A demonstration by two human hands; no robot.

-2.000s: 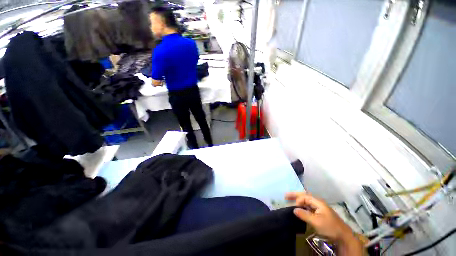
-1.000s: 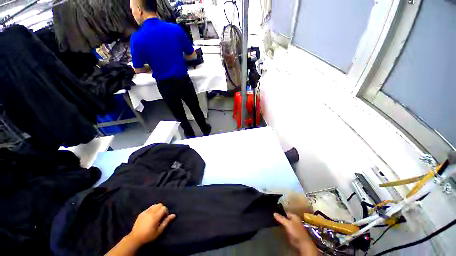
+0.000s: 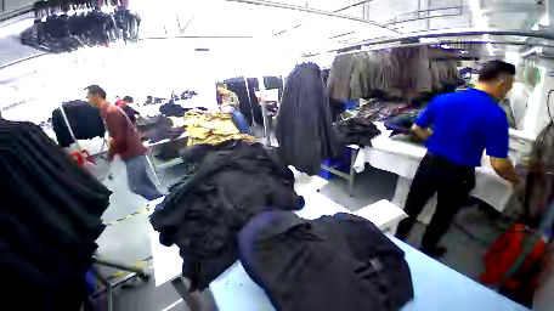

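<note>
A black garment (image 3: pixel 328 258) lies over the rounded padded board, whose navy end (image 3: pixel 252 234) shows at its left. The garment's far part is bunched, with a small lighter detail on it. A large crumpled black pile (image 3: pixel 231 194) lies just left of the board on the pale blue-white table (image 3: pixel 452 276). Neither my left hand nor my right hand is in the picture. The iron is not in view.
A dense row of dark garments (image 3: pixel 42 212) hangs close at the left. A person in blue (image 3: pixel 465 130) stands at a white table (image 3: pixel 389 152) at the right, near a red object (image 3: pixel 513 255). Another person (image 3: pixel 124 143) is at the far left. Tan cloth (image 3: pixel 209 126) lies behind the pile.
The view has swung left, bringing in the hanging row and the far room. Both hands, which were on the garment, have left the picture. The person in blue has turned and reaches out to the right.
</note>
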